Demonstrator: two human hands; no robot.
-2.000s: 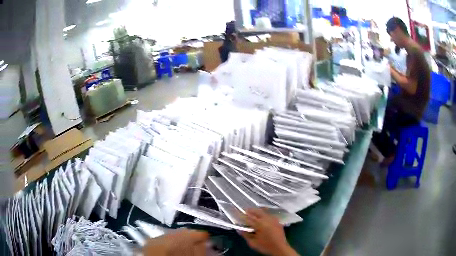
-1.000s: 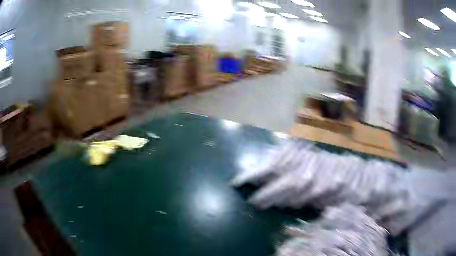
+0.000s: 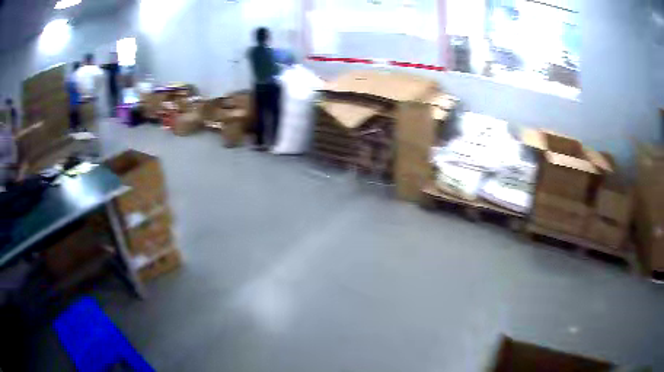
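Note:
Neither of my hands is in view, and no white panels show. Nearest in front of me is grey floor (image 3: 291,269). The corner of a brown carton (image 3: 546,357) shows at the bottom right, cut off by the edge. A blue plastic stool (image 3: 95,336) stands at the bottom left, partly cut off. The picture is blurred.
A green-topped table (image 3: 62,207) stands at the left, with stacked cartons (image 3: 149,225) beside it. White bags (image 3: 484,163) lie on a pallet near open cartons (image 3: 568,182). A person (image 3: 265,87) stands beside a tall white sack (image 3: 295,112). More people stand far left.
The view has swung left, away from the panels and the large table, to the floor and wall. Both hands, seen at the panels two seconds ago, have left the picture.

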